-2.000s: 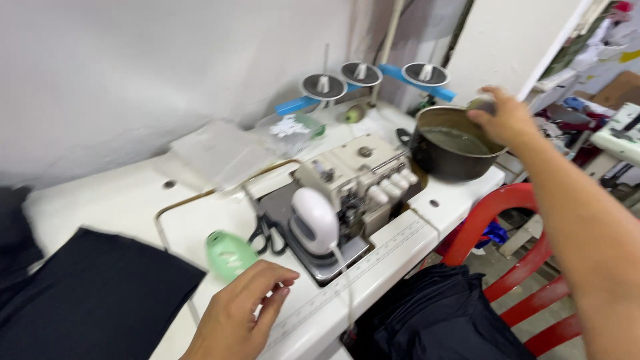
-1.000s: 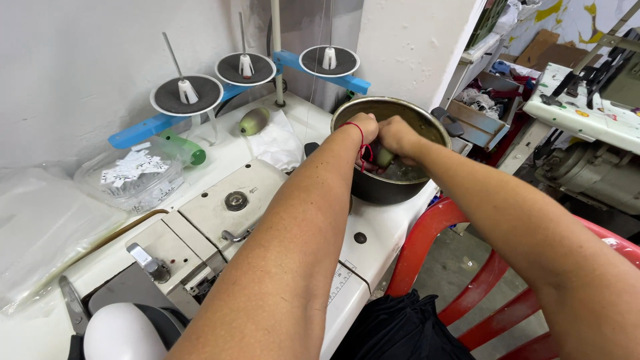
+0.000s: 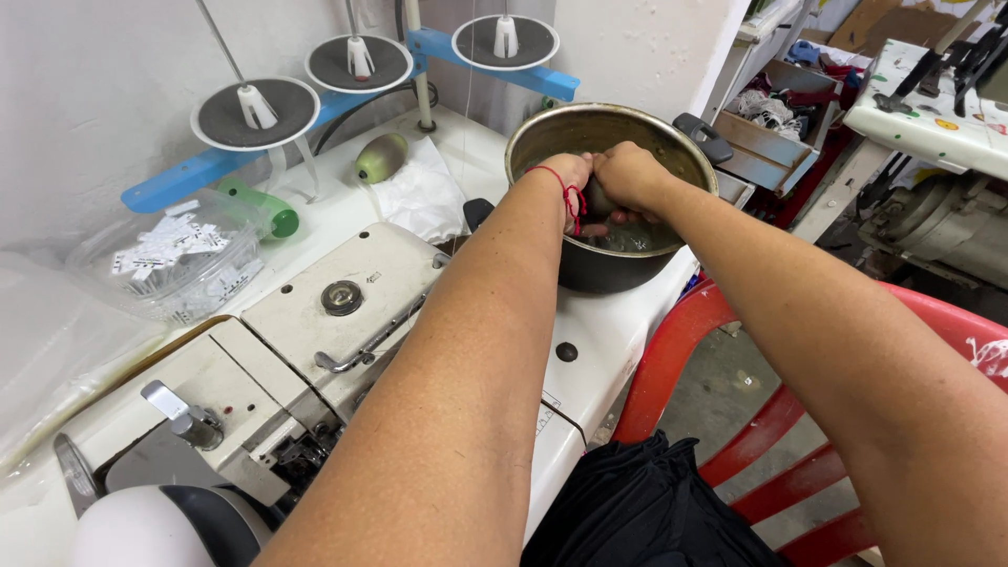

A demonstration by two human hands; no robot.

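Observation:
A dark metal cooking pot (image 3: 614, 272) with water in it stands on the white table beside the overlock sewing machine (image 3: 335, 315). Inside its rim, my left hand (image 3: 568, 185), with a red string at the wrist, and my right hand (image 3: 630, 179) meet around a dark roundish object (image 3: 600, 198). Both hands grip this object, which looks like a fruit or vegetable; most of it is hidden by the fingers. Left of the pot, a green and brown oval fruit or vegetable (image 3: 382, 157) lies by a crumpled white cloth or paper (image 3: 421, 193).
Thread stand discs (image 3: 256, 114) on a blue bar (image 3: 181, 169) rise behind the machine. A clear plastic box (image 3: 185, 260) of small printed tags and a green bottle (image 3: 276, 213) sit at left. A red plastic chair (image 3: 669, 354) is close to the table's right edge, with black fabric (image 3: 646, 504) below.
Two seconds ago my right hand was at the pot's rim and my left was near the machine. Both are now inside the pot. The view has moved closer to it.

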